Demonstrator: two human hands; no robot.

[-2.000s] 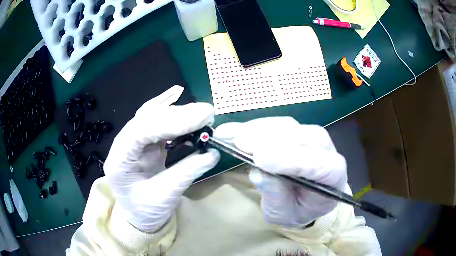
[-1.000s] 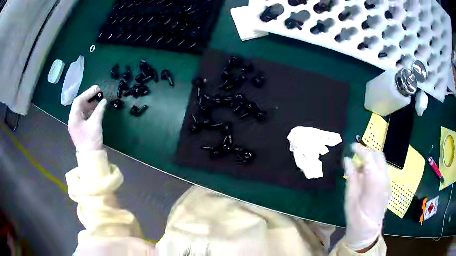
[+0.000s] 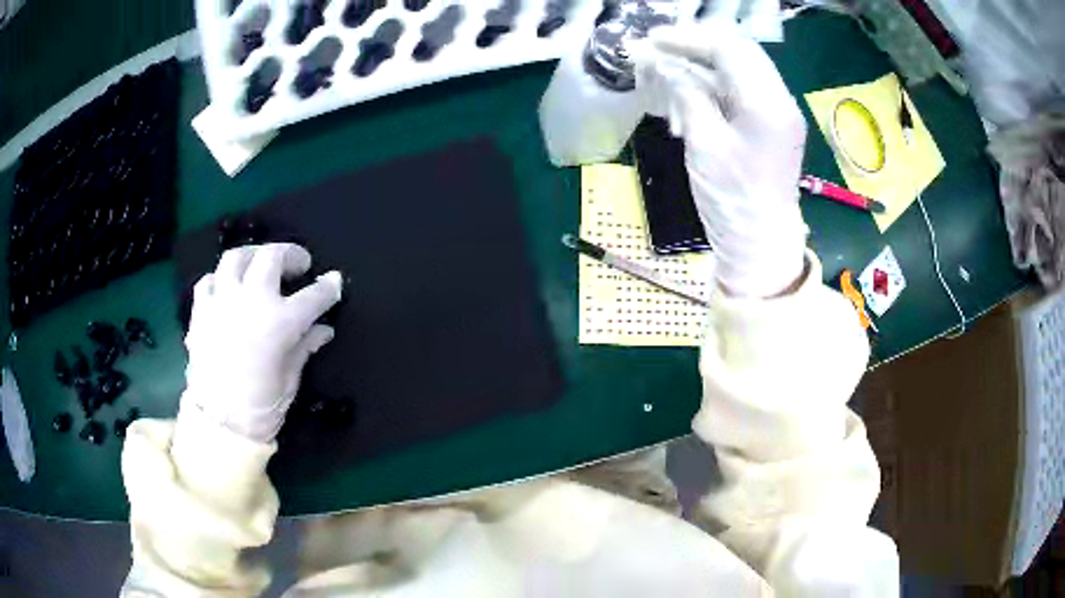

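Note:
My left hand [image 3: 248,339], in a white glove, is over the left part of the black foam mat [image 3: 444,292]. Its fingers are bent over loose black moulded parts [image 3: 331,411], which it partly hides; whether it grips one cannot be told. My right hand [image 3: 747,152], also gloved, is at the metal top [image 3: 613,47] of the white pump bottle [image 3: 584,117]. White material shows at its fingertips, but wipe and glove cannot be told apart. Tweezers [image 3: 637,271] lie across the dot sticker sheet [image 3: 631,321], beside the phone [image 3: 669,199].
More black parts [image 3: 99,374] lie on the green mat at left, below the black parts tray [image 3: 99,187]. The white blister tray [image 3: 339,99] is at the back. A pink marker [image 3: 841,193], tape roll [image 3: 858,134], orange tool [image 3: 856,298] and square card [image 3: 883,280] are at right.
My left hand has moved from the bench's left edge onto the foam mat. My right hand has moved to the bottle top. The white wipe seen on the foam earlier is no longer there.

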